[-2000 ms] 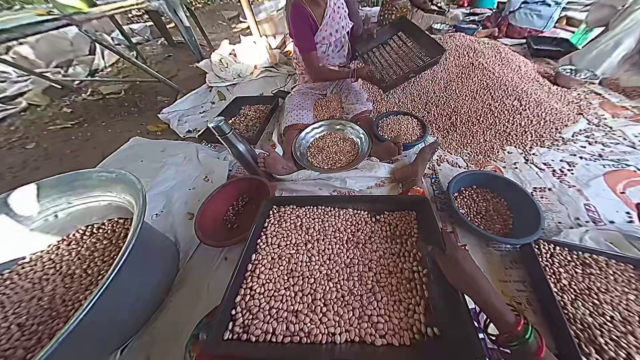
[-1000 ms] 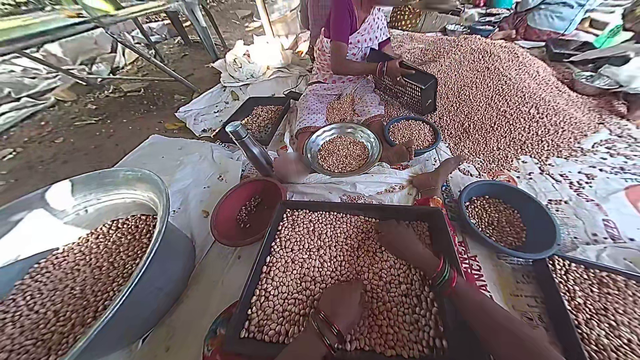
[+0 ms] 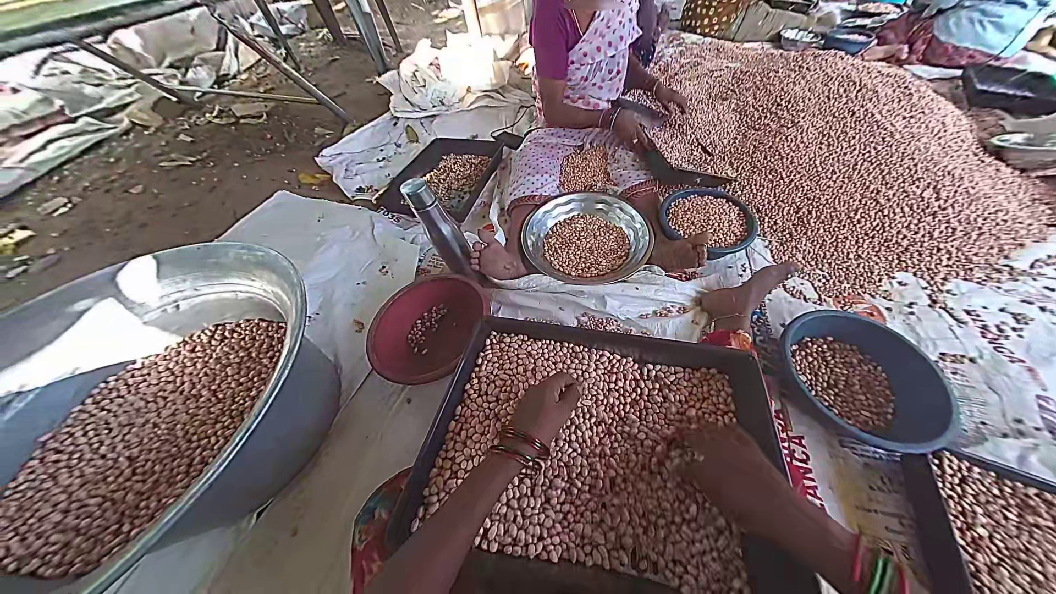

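Note:
A black rectangular tray [image 3: 619, 340] full of pale pinkish-brown nuts or seeds [image 3: 577, 462] lies before me. Over its upper middle is my left hand [image 3: 549, 404], fingers curled, with red and gold bangles at the wrist; whether it holds a nut is hidden. Low over the right part of the nuts, my right hand [image 3: 709, 462] is blurred, its fingertips among them. Left of the tray, touching or nearly touching it, is a red bowl [image 3: 388, 346] with a few nuts; a blue-grey basin [image 3: 916, 388] partly filled with nuts sits to the right.
A large metal tub [image 3: 289, 396] of nuts stands at left. Ahead are a steel bottle [image 3: 441, 227], a steel bowl [image 3: 642, 247], a blue-rimmed bowl [image 3: 752, 231] and a seated person [image 3: 586, 66] beside a big nut heap [image 3: 841, 148]. Another tray [image 3: 924, 511] is at lower right.
Two seconds ago my right hand was at the tray's right rim; it is now over the nuts. Since one second ago my left hand has moved up the tray and my right hand nearer me.

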